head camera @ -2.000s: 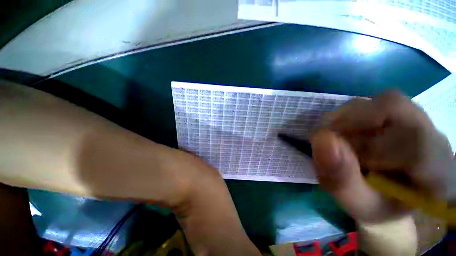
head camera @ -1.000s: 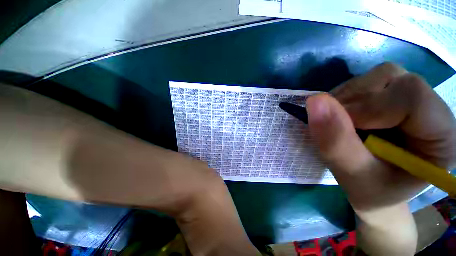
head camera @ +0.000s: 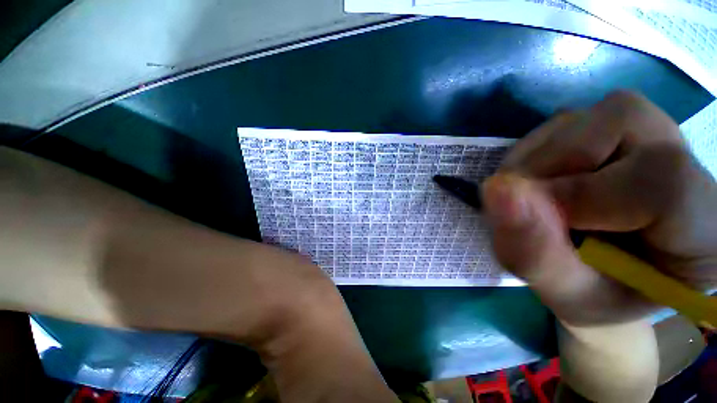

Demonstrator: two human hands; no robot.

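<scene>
A white printed grid sheet (head camera: 346, 212) lies on the dark green bench mat (head camera: 314, 94) in front of me. My right hand (head camera: 590, 205) is closed around a marker pen (head camera: 641, 275) with a yellow barrel and black tip. The black tip points left, over the upper right part of the sheet; I cannot tell if it touches. My hand hides the sheet's right end. My left arm comes in from the left and bends at the sheet's lower left edge. My left hand (head camera: 326, 338) is cut off by the bottom edge, with no fingers showing.
A pale grey-white band (head camera: 149, 39) curves across the upper left. Overlapping white printed sheets (head camera: 472, 8) lie at the upper right. Thin dark cables (head camera: 177, 366) show at the lower left. Red objects (head camera: 491, 387) show at the bottom, beyond the bench edge.
My right hand and the pen tip moved up the sheet, then slightly back down. The sheet shows a little farther left in the view. My left arm stays against its lower left edge.
</scene>
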